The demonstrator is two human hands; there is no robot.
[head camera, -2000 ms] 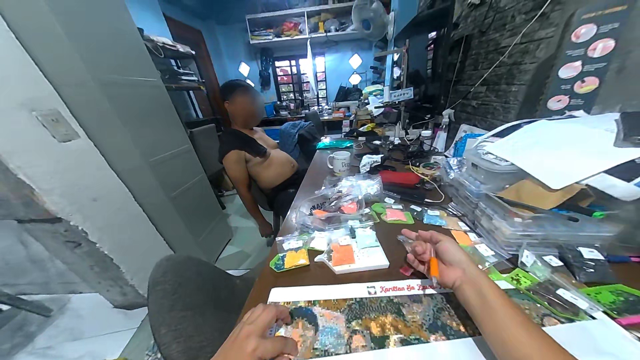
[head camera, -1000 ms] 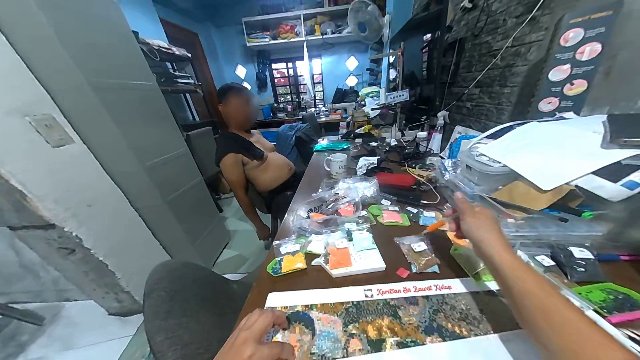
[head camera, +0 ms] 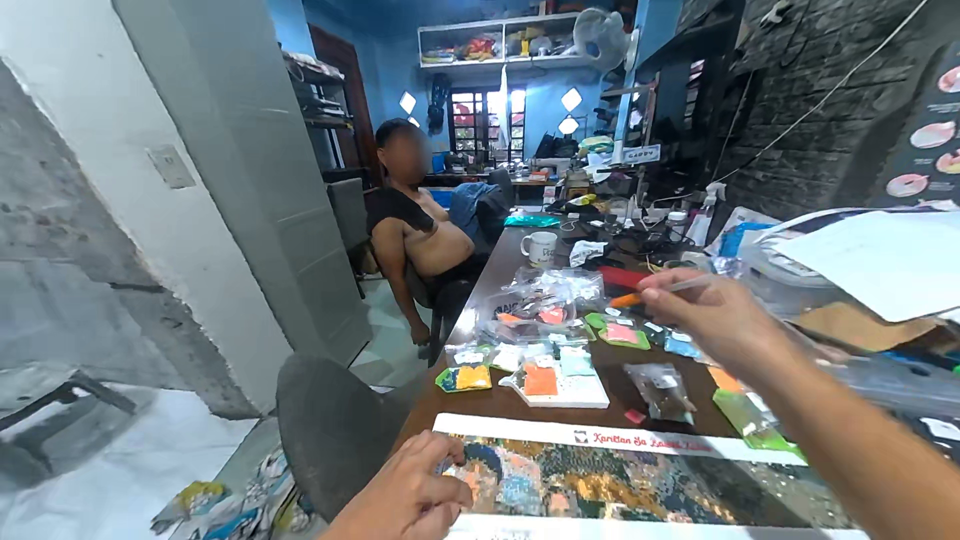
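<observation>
My right hand [head camera: 694,300] is stretched out over the packets on the dark table, holding a pen-like tool with an orange end [head camera: 625,301] and a clear shaft. My left hand [head camera: 420,484] rests, fingers bent, on the left end of a diamond painting canvas [head camera: 600,484] with a white border bearing red writing. Beyond the canvas lie a small plastic bag of dark beads [head camera: 661,392], a small pink piece [head camera: 635,416], a white tray [head camera: 574,391] with an orange packet [head camera: 541,379] on it, and a yellow packet [head camera: 473,377]. A pink packet [head camera: 622,333] on green lies below the tool.
A white mug [head camera: 539,248] and crumpled clear bags [head camera: 559,285] stand or lie farther back. Plastic containers under white paper [head camera: 885,259] are stacked at right. A grey chair [head camera: 330,442] is at the table's left edge. A person [head camera: 420,232] sits beyond it.
My right hand has moved away over the table, from near the canvas to above the farther packets, still with the tool. The bag of dark beads now lies on the table. My left hand remains on the canvas.
</observation>
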